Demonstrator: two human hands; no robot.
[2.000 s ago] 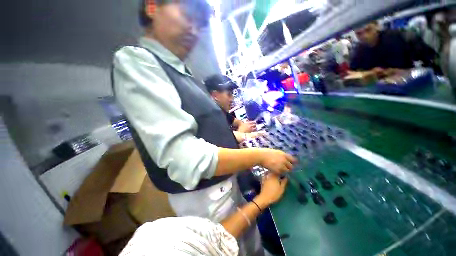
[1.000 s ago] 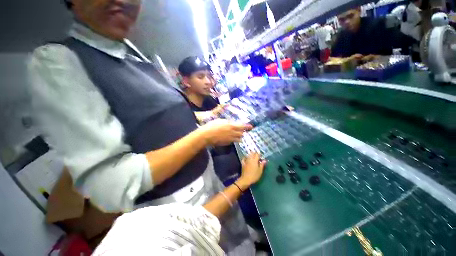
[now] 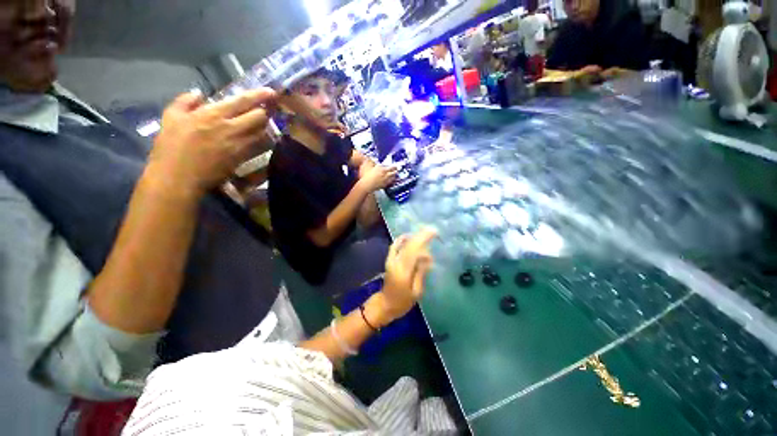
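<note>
My left hand (image 3: 407,271), in a striped white sleeve with wrist bands, is over the bench's near edge, fingers apart and nothing visible in it. A large clear blister tray (image 3: 588,183), strongly blurred, hovers over the green bench just beyond my fingertips; I cannot tell if they touch. Several small round black parts (image 3: 509,304) lie on the green bench top (image 3: 503,362) right of my hand. A small pile of gold metal pieces (image 3: 612,383) lies by the thin pale seam. Another clear tray (image 3: 716,375) lies at right. My right hand is out of view.
A person in a dark vest stands close at left, a raised hand (image 3: 209,136) at a filled clear tray (image 3: 315,43). A seated person in black (image 3: 311,187) is beyond. Across the bench are another person, a blue crate (image 3: 660,83) and a white fan (image 3: 737,68).
The standing person's hand and a filled tray have risen up and left, off the bench. A blurred clear tray now spreads over the bench. My left hand's fingers have lifted and spread. Fewer black parts show.
</note>
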